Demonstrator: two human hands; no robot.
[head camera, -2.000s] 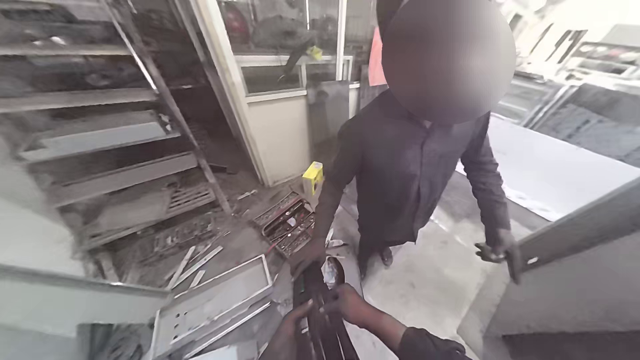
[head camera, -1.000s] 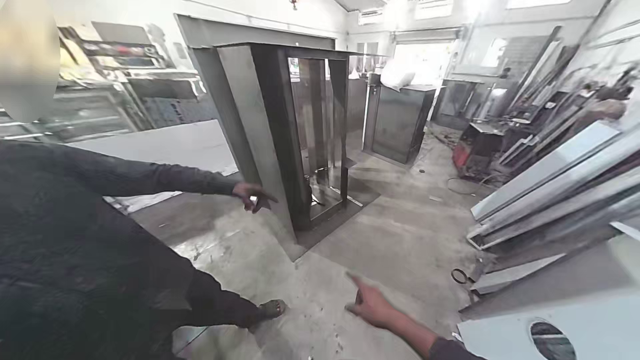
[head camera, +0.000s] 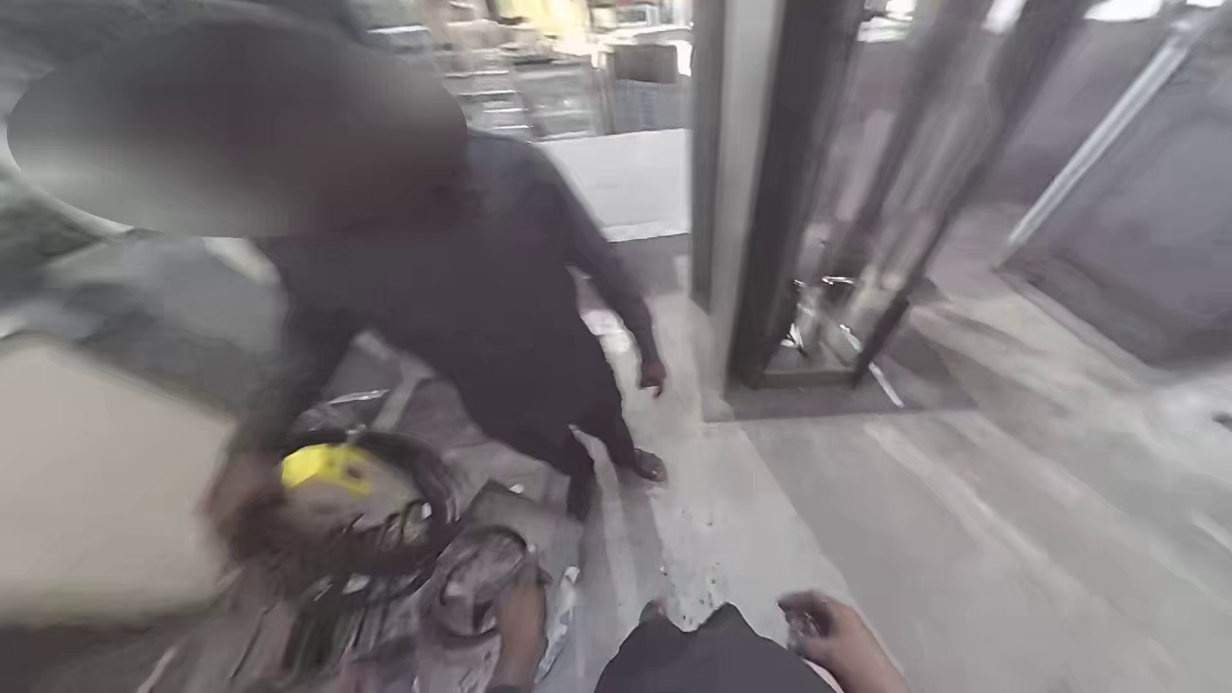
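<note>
At the bottom of the head view, my left hand (head camera: 520, 626) reaches down at the rim of a round open container (head camera: 472, 587); blur hides whether its fingers grip it. Farther right, my right hand (head camera: 837, 635) is raised over the floor with fingers loosely curled and apart, and no object shows plainly in it. Left of the round container, several dark tools or parts lie in a blurred heap (head camera: 337, 616). A yellow item (head camera: 327, 467) rests in a dark round-edged holder (head camera: 448, 481) above the heap.
A person in dark clothes (head camera: 433, 318) leans over the heap, one hand (head camera: 241, 500) beside the yellow item, the other hanging. A tall metal frame cabinet (head camera: 741, 241) stands on the floor behind. Dark panels (head camera: 1145, 212) are at the right, a pale panel (head camera: 96, 481) at the left.
The view has swung far left and down since a second ago. My right hand no longer points with a finger out, and my left hand has come into view. The other person now leans over the heap.
</note>
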